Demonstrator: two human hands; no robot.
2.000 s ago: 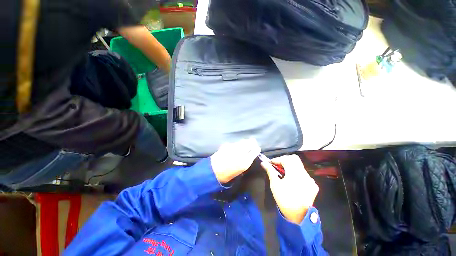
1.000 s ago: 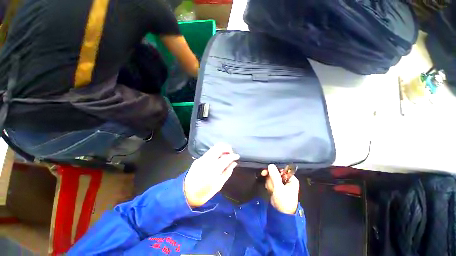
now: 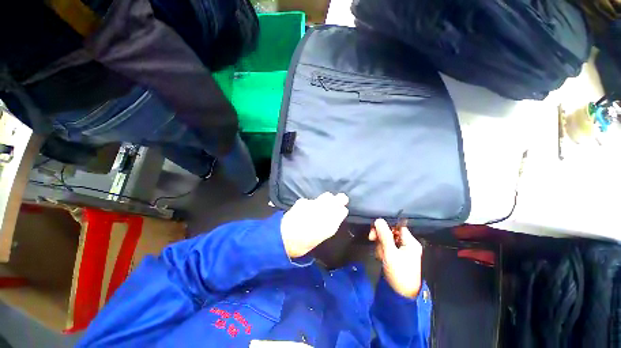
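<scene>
A dark backpack panel (image 3: 374,156) lies flat with its rounded top away from me and its straight bottom edge toward me. It has a zip slot near the top and a small dark tab (image 3: 288,143) at its left edge. My left hand (image 3: 314,223) is at the bottom edge, left of the middle, with its fingers closed on the rim. My right hand (image 3: 398,257) holds small reddish-brown thread snips (image 3: 399,232) at the bottom edge, farther right. The snips are blurred and mostly hidden by the fingers.
Assembled black backpacks (image 3: 476,44) lie beyond the panel on the white table (image 3: 545,183). Dark quilted backpacks (image 3: 565,292) are at the lower right. A green crate (image 3: 262,102), a person in dark clothes (image 3: 170,75) and a carton with red tape (image 3: 102,265) are at left.
My left hand has moved right along the bottom edge since a second ago. The person at left has shifted and their forearm no longer reaches into the crate. The view has shifted slightly.
</scene>
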